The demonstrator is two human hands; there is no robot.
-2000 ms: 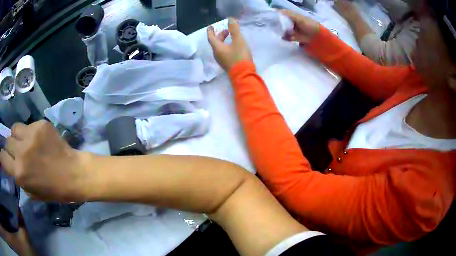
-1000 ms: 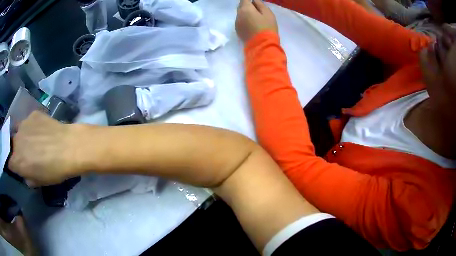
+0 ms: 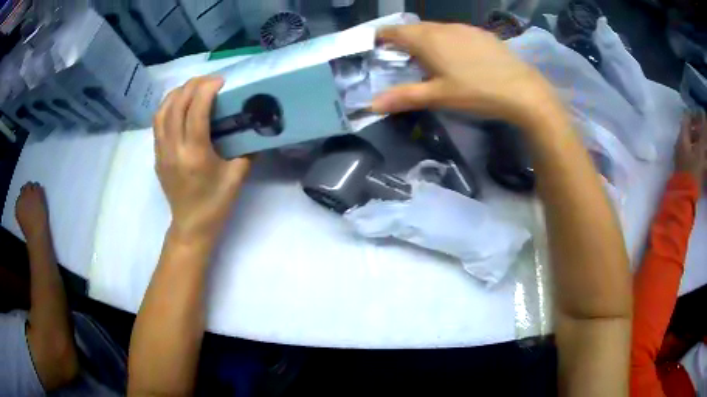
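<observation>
A grey-blue retail box (image 3: 306,105) with a dark product picture is held above the table, lying sideways with its open end to the right. My left hand (image 3: 194,151) grips its left end. My right hand (image 3: 457,74) is at the open right end, fingers at the opening and upper edge; whitish translucent material shows inside. Below the box, a dark grey hair dryer (image 3: 341,174) lies on the white table covering (image 3: 310,287), with a crumpled whitish sleeve (image 3: 450,225) over its handle. Another dark grey piece lies behind it, partly hidden.
Several printed boxes (image 3: 85,85) stand at the back left. Dark grilles (image 3: 284,31) and sleeved units (image 3: 597,85) are at the back and right. A neighbour's hand (image 3: 31,209) rests at left; an orange sleeve (image 3: 667,248) is at right. Clear tape (image 3: 530,298) lies near the front edge.
The view has swung left. My left hand has come into clear view, and both hands are now at a retail box. The neighbour in orange has shifted to the right edge.
</observation>
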